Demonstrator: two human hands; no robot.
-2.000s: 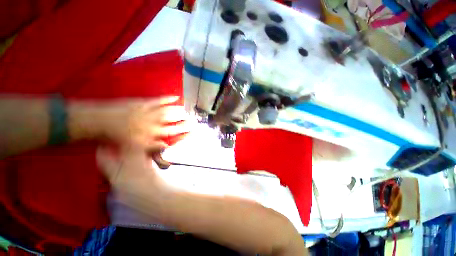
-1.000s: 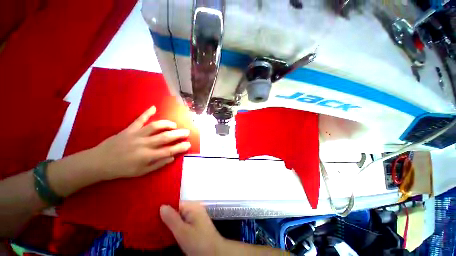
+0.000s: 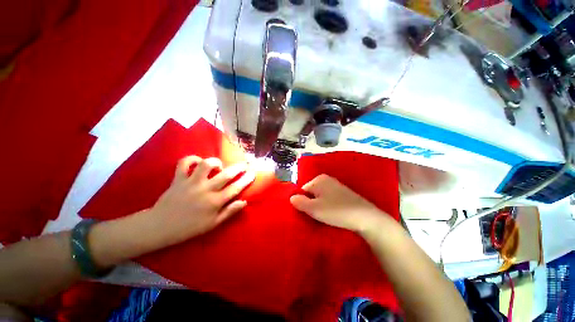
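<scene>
A large red cloth panel (image 3: 252, 242) lies on the white table and hangs over its front edge. Its upper part is under the bright lamp spot at the needle of the white sewing machine (image 3: 391, 82). My left hand (image 3: 205, 195), with a dark band at the wrist, lies flat on the panel left of the needle, fingers slightly spread. My right hand (image 3: 325, 201) is right of the presser foot (image 3: 285, 166), thumb and curled fingers pinching the cloth. A smaller red piece (image 3: 353, 166) lies under the machine arm, partly hidden by my right hand. The needle tip is lost in glare.
More red cloth (image 3: 57, 94) is heaped at the left. Red-and-orange-handled snips (image 3: 506, 236) lie on cardboard at the right. A pale cable hangs from the machine's right end. Blue crates (image 3: 561, 283) and dark items stand below the table's edge.
The panel has turned and moved right, now covering the front table edge below the needle. My right hand has moved up from the front edge to beside the presser foot. My left hand stays left of the needle.
</scene>
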